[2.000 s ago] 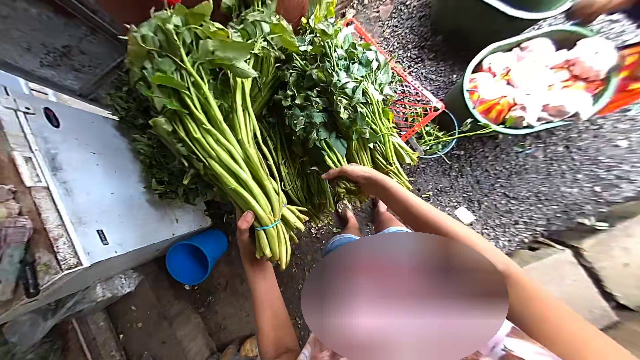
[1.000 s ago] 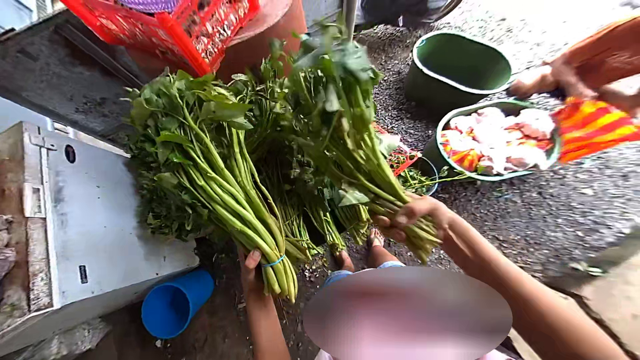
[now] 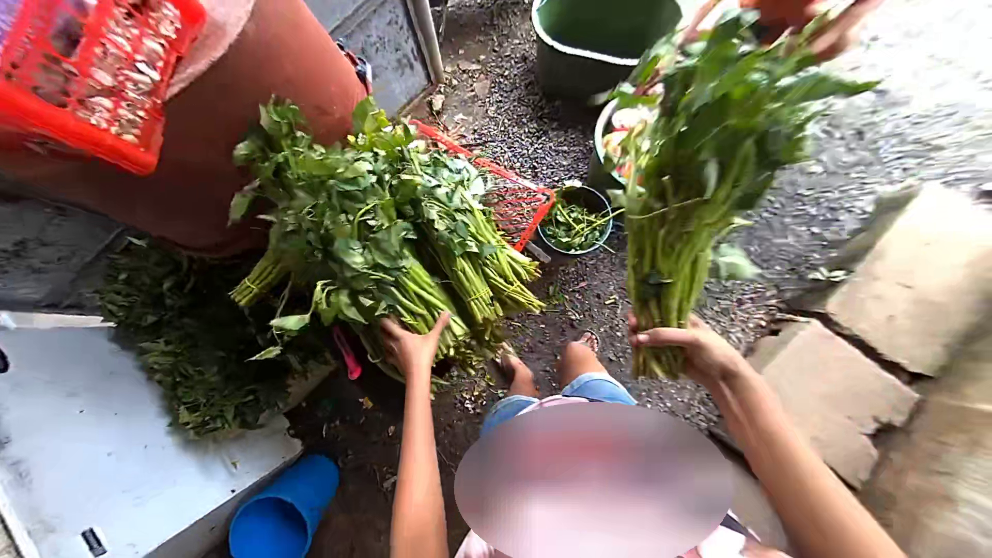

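In the head view my right hand [image 3: 686, 349] grips the lower stems of a bundle of leafy green vegetables [image 3: 697, 163], held upright at the right. My left hand [image 3: 415, 345] rests with thumb and fingers spread on the stems of a heap of tied leafy bundles [image 3: 387, 240] at the middle left; whether its fingers grip any stems is not plain. More dark leafy greens [image 3: 201, 349] lie lower left of the heap, beside a white metal surface [image 3: 116, 434]. The base of the heap is hidden.
A blue plastic container [image 3: 287, 508] lies below the white surface. A red crate [image 3: 85, 101] sits by a large reddish-brown container [image 3: 287, 116]. Beyond are a green tub [image 3: 604, 54], a small bucket of trimmings [image 3: 575, 221] and a red plastic basket [image 3: 515, 201]. Stone slabs [image 3: 845, 395] line the right side.
My right hand has moved to the right with a bundle from the heap. My left hand has left the banded stems it held and is now on the heap. The view has shifted.
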